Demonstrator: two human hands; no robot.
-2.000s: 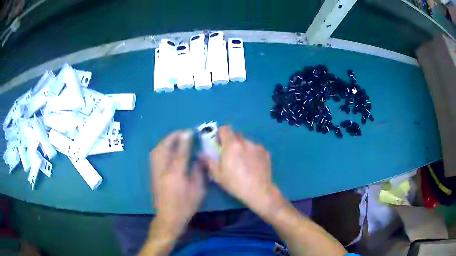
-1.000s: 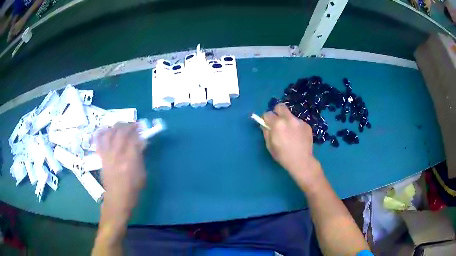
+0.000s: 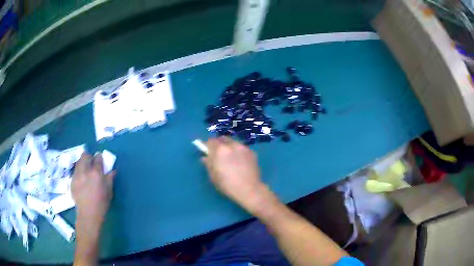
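My left hand [image 3: 92, 182] is at the right edge of the loose heap of white plastic housings [image 3: 31, 176], with its fingers around one white housing [image 3: 108, 161]. My right hand [image 3: 231, 165] is at the near left edge of the heap of small black parts [image 3: 249, 104]. It holds a pale pen-sized hand tool [image 3: 200, 146], whose end sticks out to the left of the fingers. Whether the fingers also hold a black part is hidden. Fitted housings [image 3: 134, 106] with black ovals at their far ends lie side by side near the far edge.
A pale metal rail [image 3: 322, 38] runs along the far edge, with an upright post [image 3: 251, 23]. A cardboard piece [image 3: 426, 67] stands at the bench's right end. An open cardboard box [image 3: 449, 236] and white and yellow scrap [image 3: 384, 182] are at lower right, off the bench.
The view has turned to the right. My hands have parted from the middle; my left hand has taken a white housing at the heap. My right hand has moved to the black parts with the tool.
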